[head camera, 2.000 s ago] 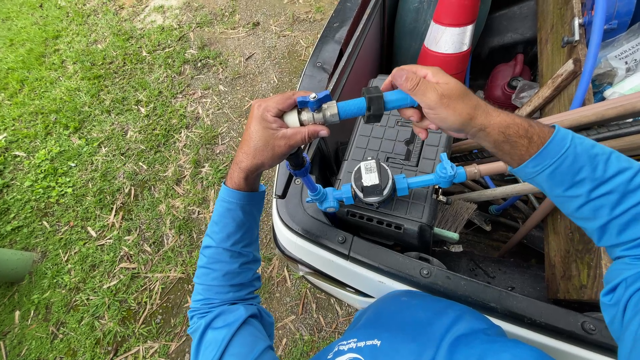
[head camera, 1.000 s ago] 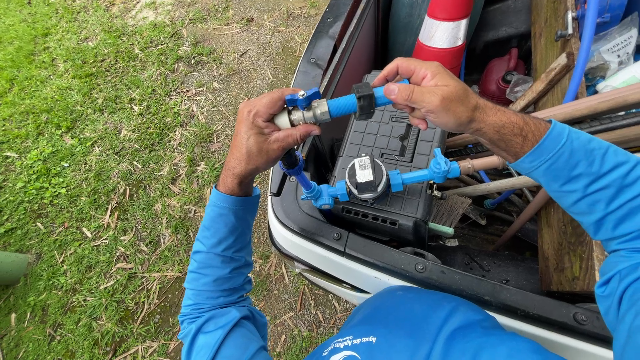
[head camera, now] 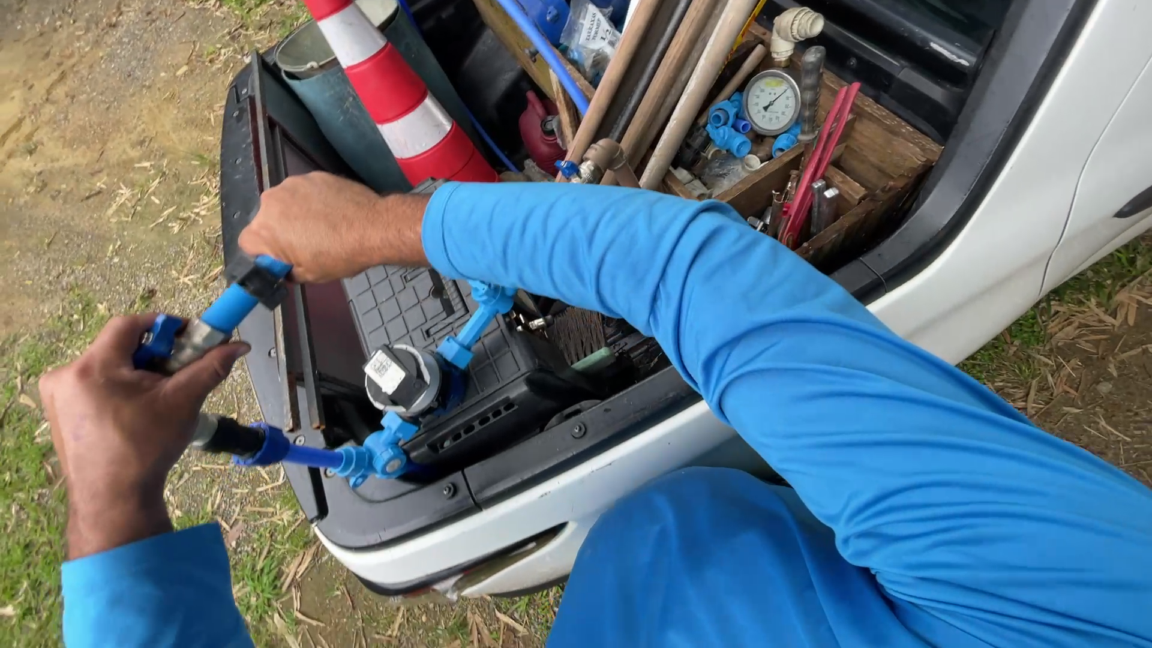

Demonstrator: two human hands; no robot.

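My left hand (head camera: 135, 396) grips a metal ball valve (head camera: 193, 345) with a blue handle, at the lower left, beyond the truck's edge. A short blue pipe (head camera: 229, 308) runs from the valve to a black fitting (head camera: 259, 279). My right hand (head camera: 310, 229) is closed around the pipe's far end, by the black fitting; its fingertips are partly hidden. Below, a round water meter (head camera: 402, 380) with blue fittings (head camera: 382, 448) lies on a black plastic case (head camera: 405, 310). A blue pipe with a black coupling (head camera: 236, 438) leads from it towards my left hand.
Around the case are the truck bed's edge (head camera: 540, 454), a red and white traffic cone (head camera: 387, 85) and a grey-green bucket (head camera: 346, 121). Long wooden handles (head camera: 697, 90) lie across the bed. A wooden box (head camera: 877, 135) holds a pressure gauge (head camera: 771, 102), blue fittings and tools.
The view has turned and shifted strongly towards the truck bed's right side, where the gauge and wooden box now show. Both hands still hold the valve and pipe.
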